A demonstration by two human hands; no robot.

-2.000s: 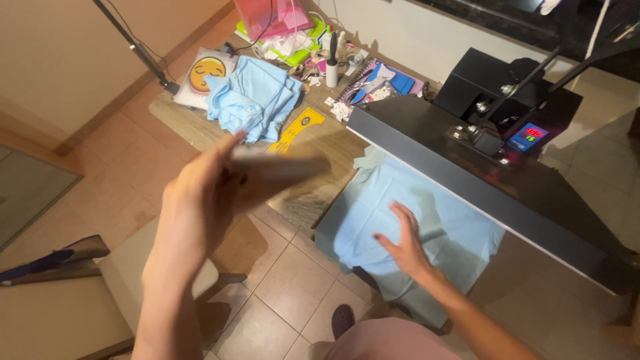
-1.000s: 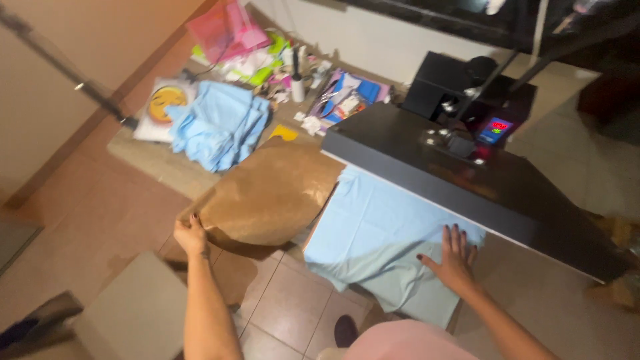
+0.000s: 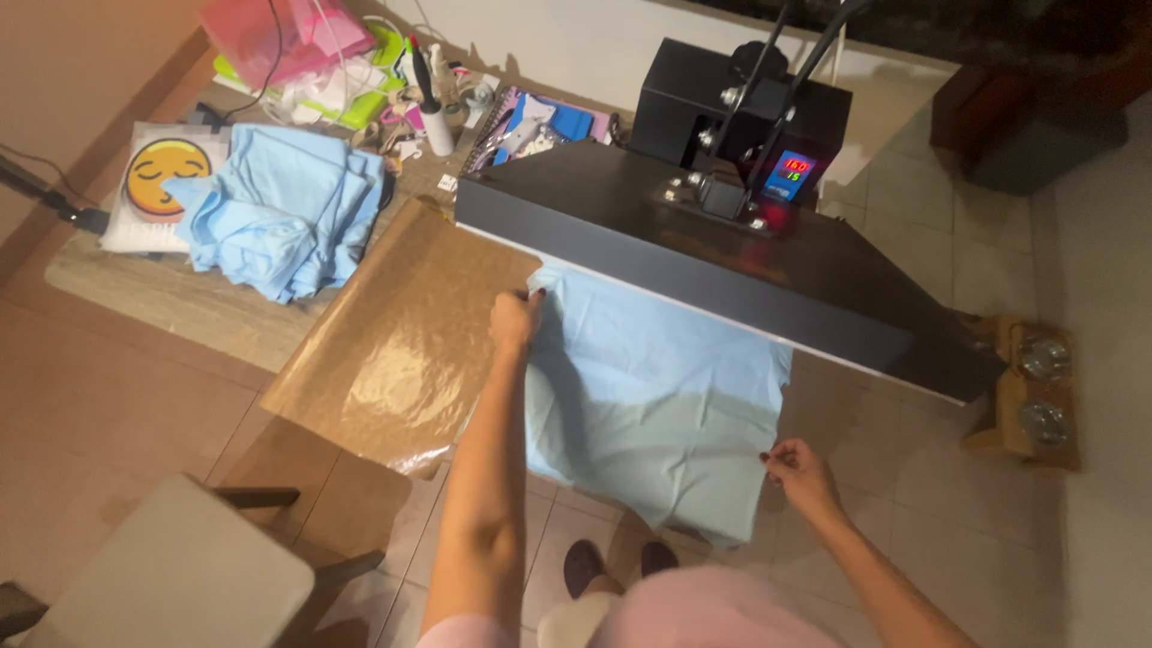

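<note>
A light blue fabric garment [image 3: 648, 396] lies spread on the lower part of a heat press, partly under its raised black upper plate [image 3: 720, 261]. My left hand [image 3: 516, 317] pinches the garment's upper left edge. At its lower right edge, my right hand [image 3: 796, 472] has thumb and fingers together on the cloth. A brown, glossy heat-resistant sheet [image 3: 405, 351] lies to the left, partly behind my left forearm. The press's lit display [image 3: 789, 175] sits at the back. What lies under the upper plate is hidden.
Folded blue garments [image 3: 288, 207] and a printed emoji transfer [image 3: 168, 180] lie on the wooden table [image 3: 180, 297]. Behind are a white bottle [image 3: 436, 130], a spiral notebook [image 3: 540, 126] and a pink plastic bag [image 3: 279, 40]. A chair [image 3: 171, 576] stands lower left, a wooden bowl stand [image 3: 1035, 387] right.
My left hand has let go of the brown sheet, which now lies flatter at the left, and has moved right to the garment. My right hand has moved from the cloth's top to its edge.
</note>
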